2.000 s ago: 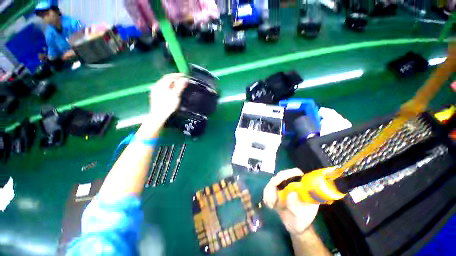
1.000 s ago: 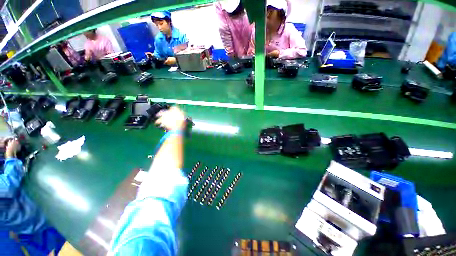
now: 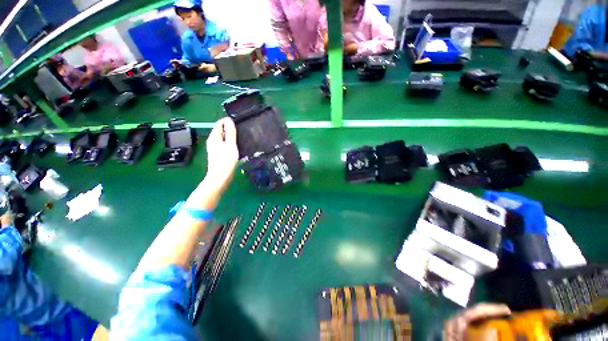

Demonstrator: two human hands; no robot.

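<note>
My left hand (image 3: pixel 223 150), with a blue band at the wrist, holds an open black camera unit (image 3: pixel 263 133) by its left side, above the green bench. The unit's keypad half hangs toward me. My right hand (image 3: pixel 477 320) is at the bottom right edge, blurred and partly cut off, around the orange electric screwdriver (image 3: pixel 517 328). The brown assembly jig (image 3: pixel 365 313) lies at the bottom, cut off by the edge, with no unit on it.
The white screw feeder (image 3: pixel 453 240) stands right, beside a blue holder (image 3: pixel 520 213). The parts tray (image 3: pixel 580 286) is at the right edge. Filled strips (image 3: pixel 283 230) and a dark rod bundle (image 3: pixel 215 266) lie centre-left. Open waiting units (image 3: pixel 383 162) line the bench; people sit beyond.
My left hand has come back from the row at the left and now shows the open unit raised in it. My right hand and the screwdriver have come into view at the bottom right.
</note>
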